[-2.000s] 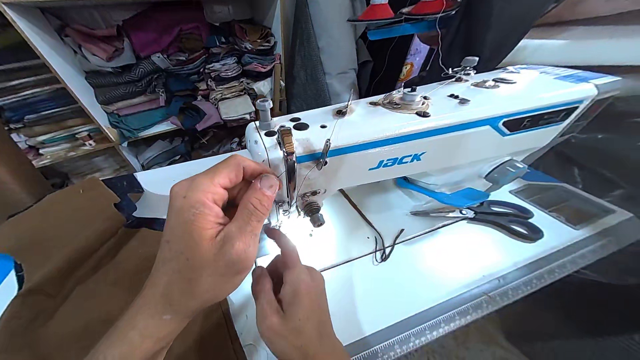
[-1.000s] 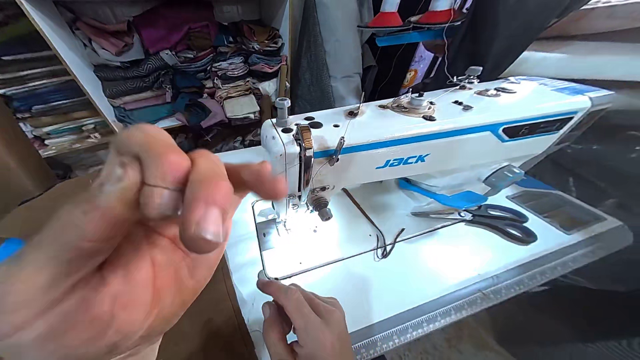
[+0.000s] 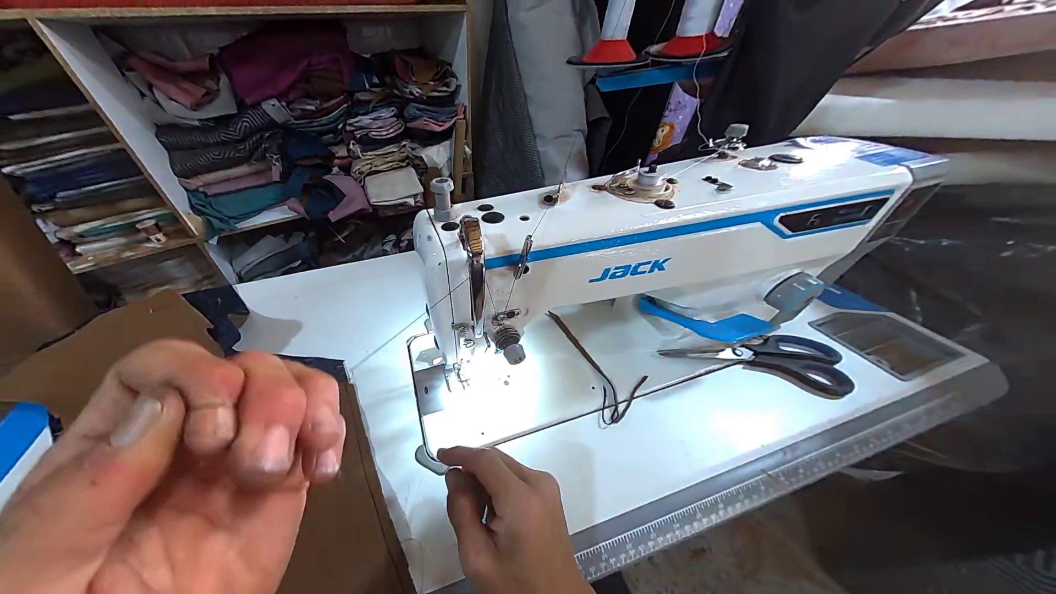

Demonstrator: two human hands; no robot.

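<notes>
Large in the left foreground, my left hand (image 3: 223, 445) has its fingers curled and the thumb pressed to them. A thin, taut thread (image 3: 398, 332) slants from the sewing machine's head towards this hand; its end at the fingers is hard to see. My right hand (image 3: 511, 516) is low in the centre, its bent index fingertip by the front left corner of the metal bed plate (image 3: 462, 431); whether it pinches anything is unclear. Behind stands a white and blue Jack sewing machine (image 3: 660, 247), its needle area (image 3: 459, 371) brightly lit, with both hands away from it.
Black-handled scissors (image 3: 775, 359) and a dark cord (image 3: 598, 371) lie on the machine table. A ruler strip (image 3: 701, 516) edges the front. Brown material (image 3: 346, 495) lies left, partly behind my left hand. Thread cones (image 3: 610, 41) stand behind; folded fabrics (image 3: 313, 132) fill the shelves.
Both hands were close together at the needle area two seconds back. My left hand has moved left, away from the machine, and its fingers are now curled tighter. My right hand has moved down towards the plate's corner.
</notes>
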